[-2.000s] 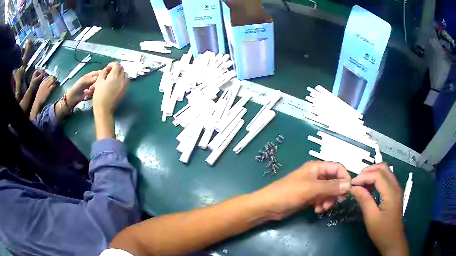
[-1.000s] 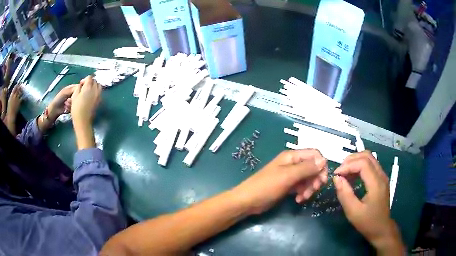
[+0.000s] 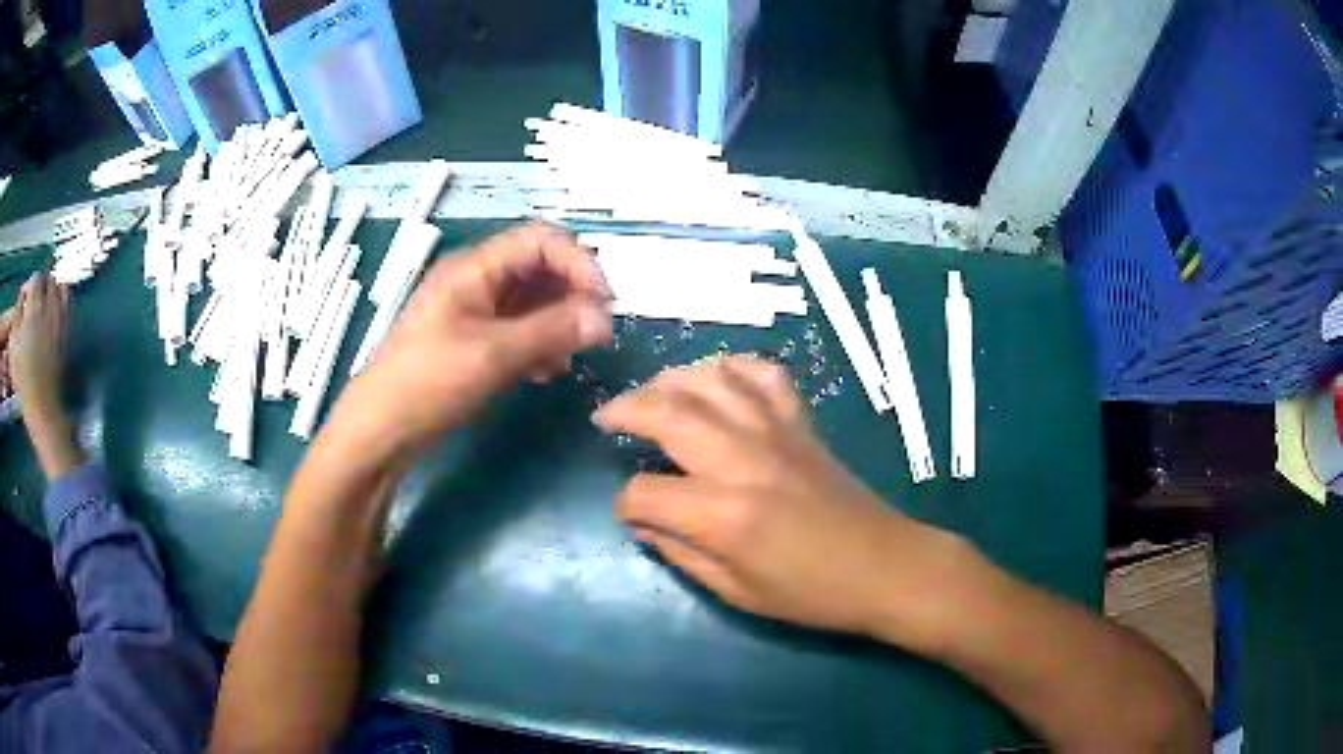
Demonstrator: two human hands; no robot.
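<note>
My left hand (image 3: 479,332) is over the tabletop with its thumb and fingertips close together; whether a small piece is between them cannot be told. My right hand (image 3: 744,479) is low over the table, palm down, thumb and fingers apart, with nothing visible in it. Tiny shiny rings or clips (image 3: 809,358) lie scattered behind and between the hands, partly hidden by my right hand. White tubes (image 3: 685,277) lie in a neat stack just behind them, with another stack (image 3: 633,165) farther back on the pale rail.
A messy pile of white tubes (image 3: 276,280) lies at left, several single tubes (image 3: 960,376) at right. Light blue boxes (image 3: 345,81) stand behind the pale rail (image 3: 869,215). A blue crate (image 3: 1200,221) and brown carton (image 3: 1164,597) are at right. Another person's hand (image 3: 37,346) is at far left.
The view has turned to the right. My hands have moved apart, and my right hand has turned palm down over the scattered rings. The dark heap of fittings no longer shows.
</note>
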